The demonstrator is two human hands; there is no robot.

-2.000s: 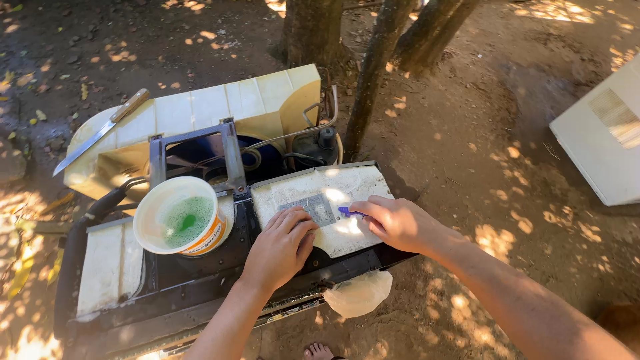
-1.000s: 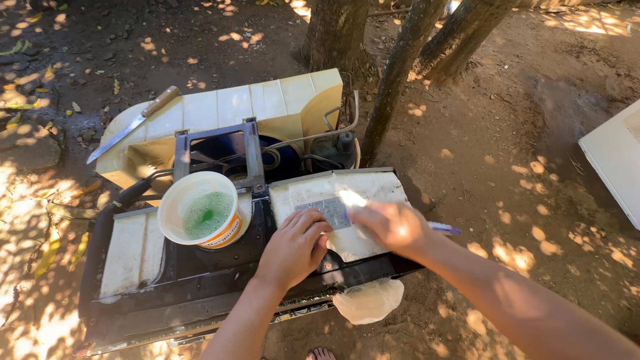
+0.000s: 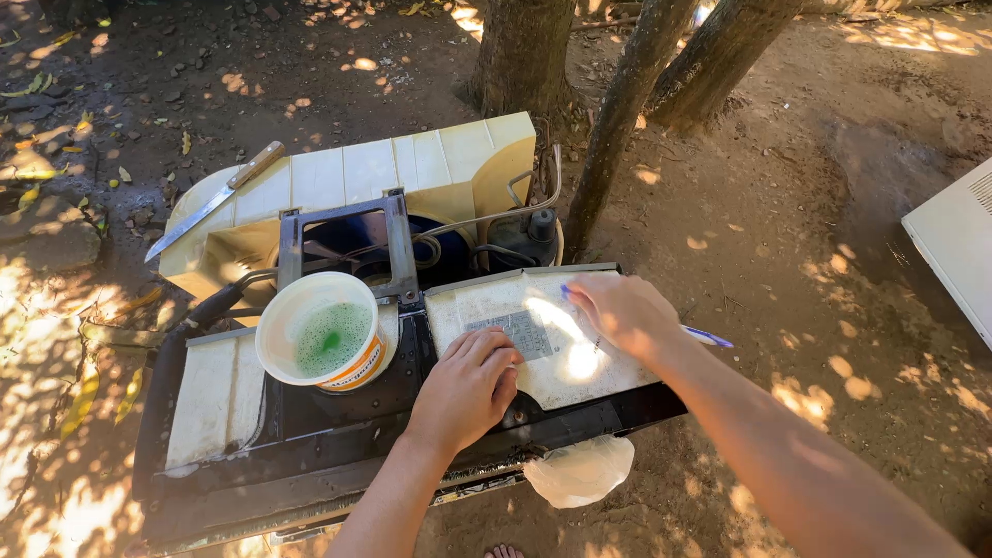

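Observation:
My right hand (image 3: 626, 314) is closed around a slim blue-and-white brush-like tool (image 3: 707, 336), whose handle sticks out past the wrist; its blue head shows at the fingertips, over the white panel (image 3: 457, 310). Bent fingers of my left hand (image 3: 469, 384) rest on the panel beside a grey label (image 3: 525, 332) bearing writing. The panel belongs to an opened appliance, likely an air conditioner, with a black frame (image 3: 333, 422). To the left, a margarine tub (image 3: 370, 364) of foamy green liquid stands on the frame.
A wooden-handled knife (image 3: 209, 209) lies on the cream plastic housing (image 3: 368, 170) behind. Metal tubes (image 3: 496, 215) and a compressor (image 3: 521, 236) stand near the tree trunks (image 3: 620, 124). A plastic bag (image 3: 581, 471) hangs at the front edge. A white casing (image 3: 961, 240) is at right.
Over the panel, my right hand has moved away from my left hand toward the panel's right part. The tool's handle now sticks out behind the wrist. My left hand stays near the label.

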